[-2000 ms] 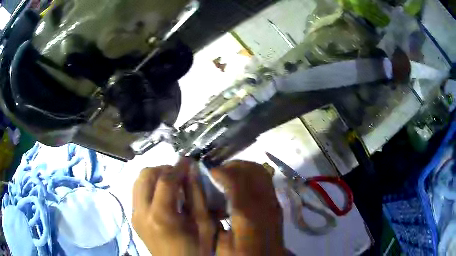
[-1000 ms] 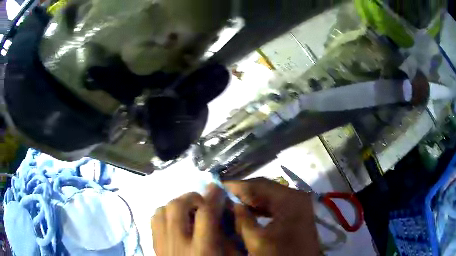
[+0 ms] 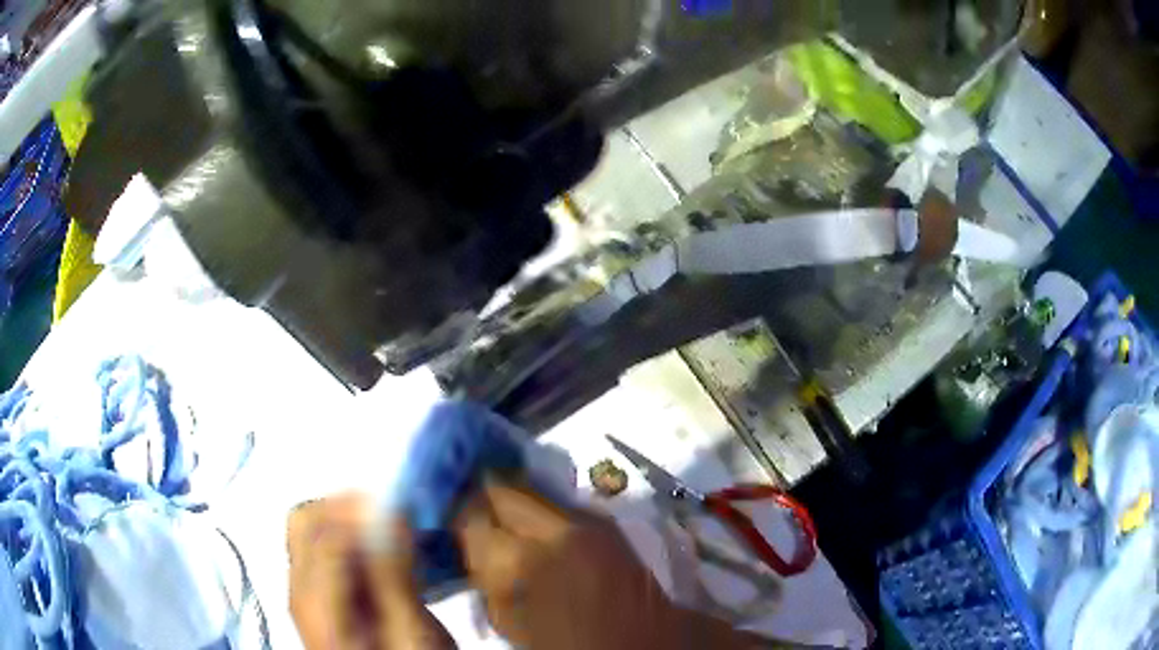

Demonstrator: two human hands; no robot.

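Observation:
A blue fabric article (image 3: 445,472), blurred, is held between my two hands just in front of the tip of the machine's lower arm. My left hand (image 3: 350,571) pinches its left side, and my right hand (image 3: 553,559) grips its right side. Both hands are blurred and cut off by the bottom edge. The sewing machine head (image 3: 381,165) fills the upper left and hides the needle area. White-grey binding tape (image 3: 801,244) runs along the lower arm.
Scissors with one red handle (image 3: 763,527) lie right of my right hand, near a small brown lump (image 3: 608,476). A pile of light-blue pieces and straps (image 3: 121,546) lies at left. A blue basket (image 3: 985,476) at right holds blue pieces with yellow bits.
The blue article now shows more between my hands, and both hands have shifted left and down from the arm tip. The view has shifted, showing more of the basket.

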